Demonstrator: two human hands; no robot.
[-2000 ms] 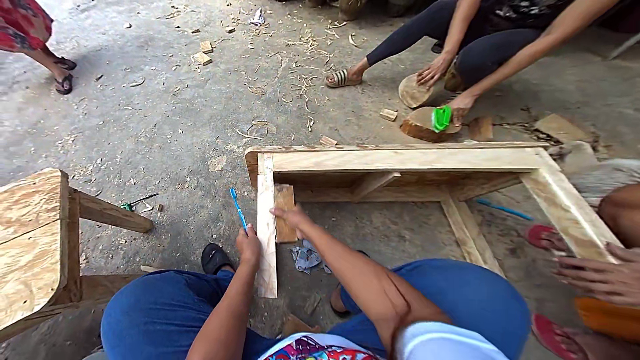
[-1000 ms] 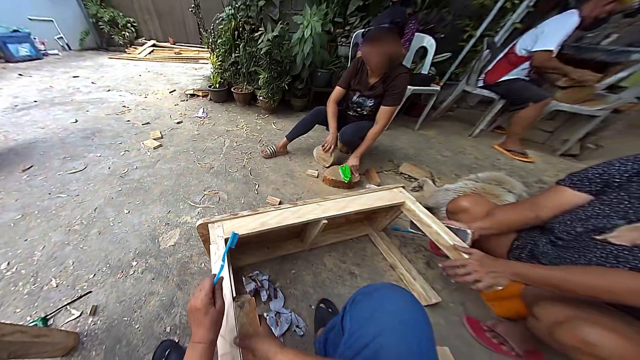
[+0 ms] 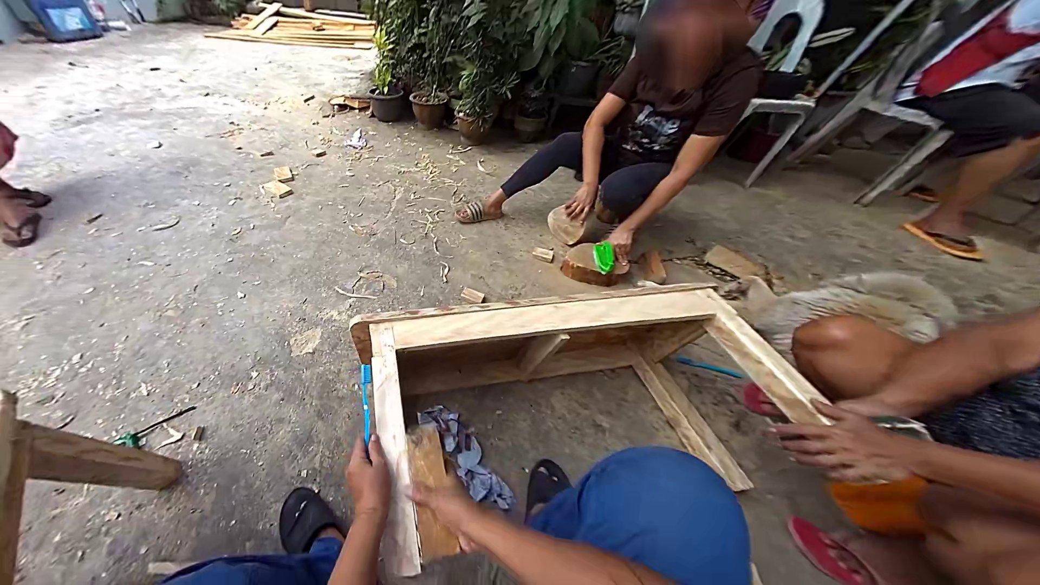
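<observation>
A wooden bench or small table frame (image 3: 552, 318) lies on its side before me, its legs pointing toward me. My left hand (image 3: 368, 479) holds a blue toothbrush (image 3: 366, 402) upright along the outer side of the near left leg (image 3: 392, 455). At the inner side of that leg, my right hand (image 3: 443, 504) rests on a flat wooden piece (image 3: 433, 467); whether its fingers grip it is unclear. A crumpled grey cloth (image 3: 471, 463) lies on the ground beside this piece. A second blue brush (image 3: 708, 367) lies behind the other legs.
At the right, a person's hands (image 3: 845, 443) touch the far leg. Another person crouches ahead, with a green brush (image 3: 604, 257) on a wood slice (image 3: 587, 268). A furry animal (image 3: 861, 305) lies at right. Another piece's wooden leg (image 3: 97, 457) juts in at left. Wood scraps (image 3: 277, 188) dot the concrete.
The view has tilted up since two seconds ago. The toothbrush stays in my left hand, beside the leg. The neighbour's hand at the right leg shows in all frames.
</observation>
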